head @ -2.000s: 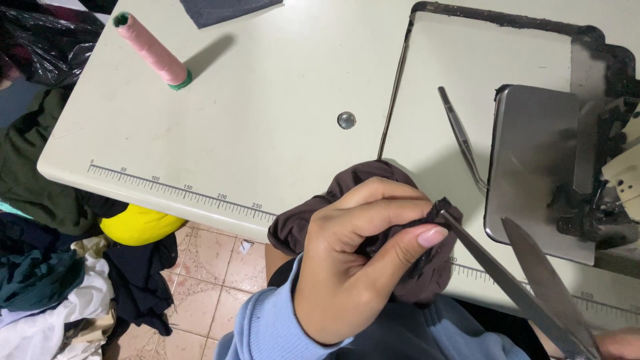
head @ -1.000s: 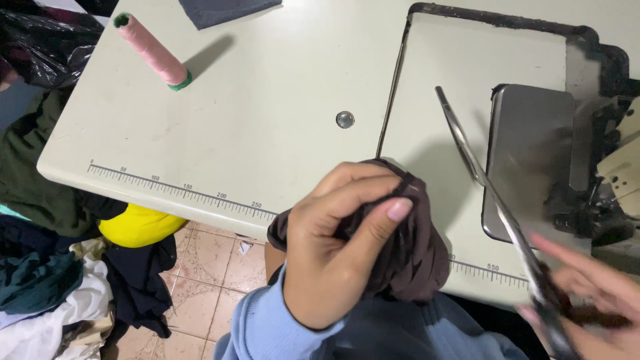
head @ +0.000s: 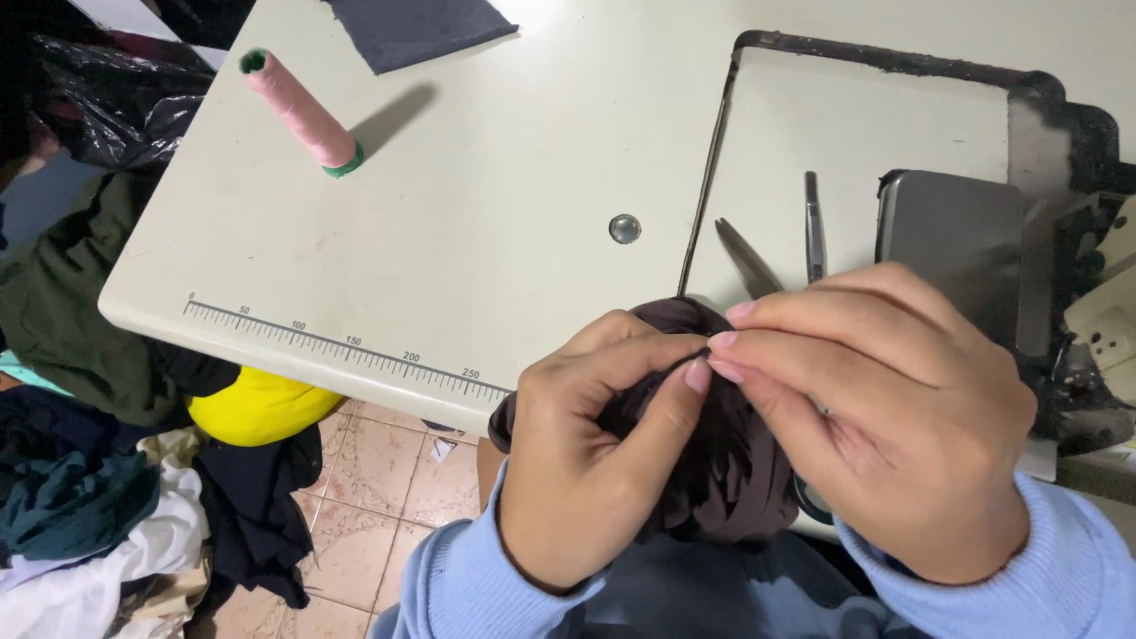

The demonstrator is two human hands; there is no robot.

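Bunched dark brown fabric (head: 741, 470) hangs over the table's near edge. My left hand (head: 603, 435) grips it, pinching a dark edge between thumb and index finger. Close against that pinch, the fingertips of my right hand (head: 879, 417) are pressed together at the same spot; whether thread or cloth is between them is too small to tell. The scissors (head: 748, 257) lie on the table, blades pointing away, their middle hidden behind my right hand. Metal tweezers (head: 815, 231) lie just right of the blades, partly covered by my right hand.
A pink thread cone (head: 306, 120) stands on the sewing table (head: 497, 222), near a dark fabric piece (head: 413, 31). A metal plate (head: 954, 240) and sewing machine parts (head: 1105, 311) are at the right. Heaped clothes (head: 80, 479) lie left of the table, with a yellow cloth (head: 257, 408).
The scissors, held in my right hand earlier, now lie on the table. My right hand has come over to my left fingertips. The tweezers have shifted in angle.
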